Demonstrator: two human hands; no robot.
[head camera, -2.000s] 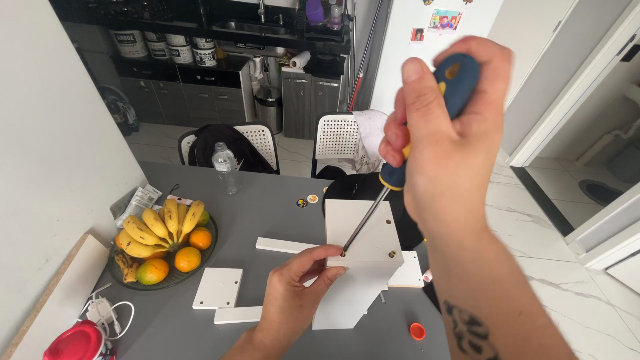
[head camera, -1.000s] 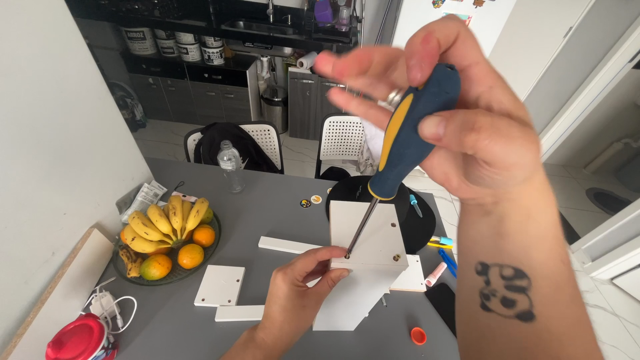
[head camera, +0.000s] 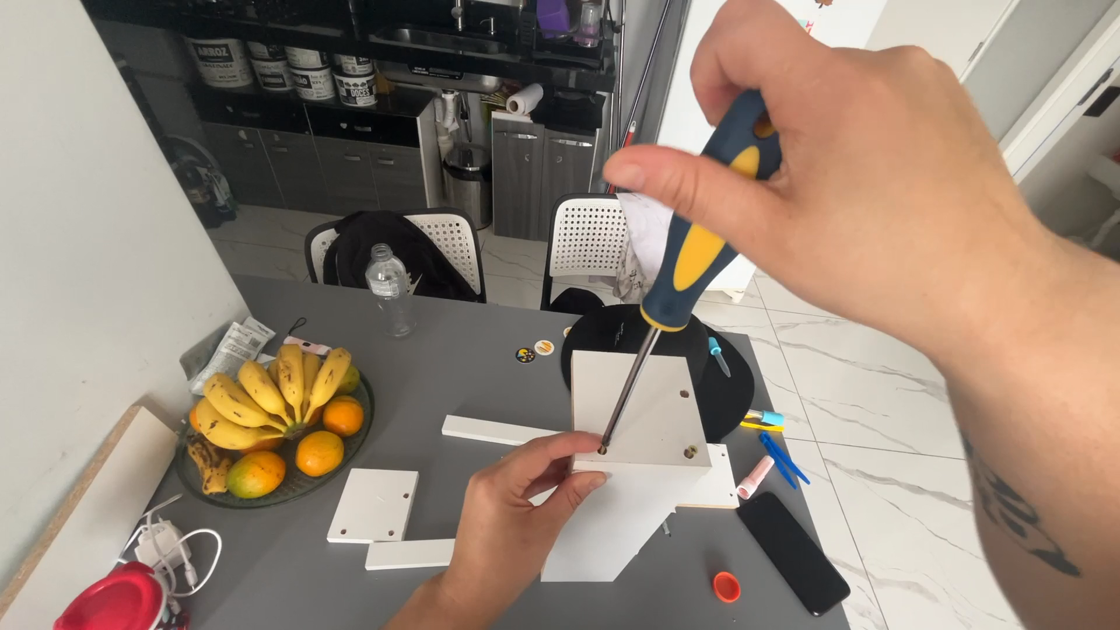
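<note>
My right hand (head camera: 840, 166) grips the blue and yellow handle of a screwdriver (head camera: 700, 227), thumb extended along it. The screwdriver's tip stands in a hole at the near left corner of a white panel (head camera: 634, 407), which lies on top of an upright white board (head camera: 604, 525). My left hand (head camera: 525, 503) pinches that corner between thumb and forefinger, right beside the tip. A fastener shows in the panel's near right hole. A square white panel with holes (head camera: 374, 506) and two white strips (head camera: 494, 430) lie to the left.
A plate of bananas and oranges (head camera: 319, 453) and a plastic bottle (head camera: 389, 293) stand on the grey table. To the right lie a phone (head camera: 793, 553), an orange cap (head camera: 726, 587), blue tweezers (head camera: 784, 459) and a black hat (head camera: 731, 385). A red lid (head camera: 112, 599) is at the lower left.
My right hand has shifted its hold on the screwdriver handle, its fingers loosening and closing again. My left hand stays at the panel's corner, and the tip remains there too.
</note>
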